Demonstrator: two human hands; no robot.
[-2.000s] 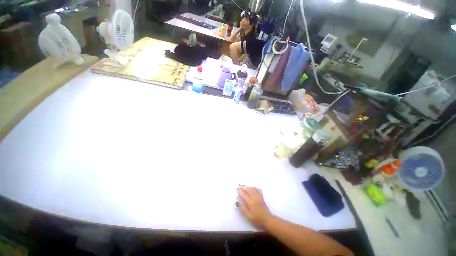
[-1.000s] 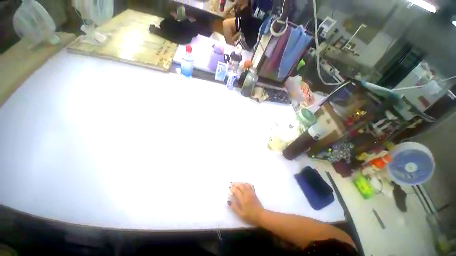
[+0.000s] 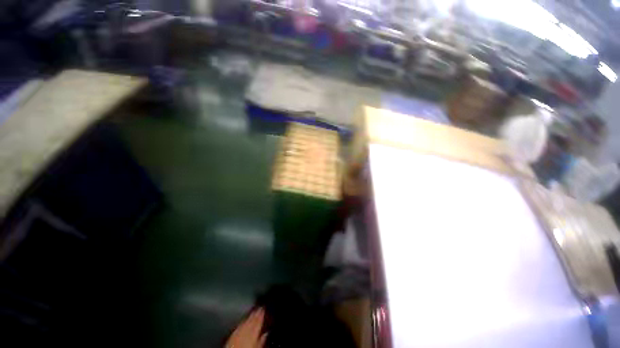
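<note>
The large white-topped table (image 3: 462, 251) lies at the right of the blurred view, with its long front edge running down the picture. A patch of bare skin beside dark cloth, apparently my left hand (image 3: 248, 329) or forearm, is cut off by the bottom edge, left of the table. Its fingers cannot be made out, nor whether it holds anything. My right hand is out of the picture.
A green crate or stool with a yellow gridded top (image 3: 309, 160) stands on the green floor left of the table. A pale-topped table (image 3: 61, 115) is at the far left. A patterned board (image 3: 584, 238) and a whitish bagged shape (image 3: 527, 136) are at the right.
The view has swung far to the left. My right hand, the navy cloth and the side table have left the picture; the green floor, crate and a patch of skin have come in.
</note>
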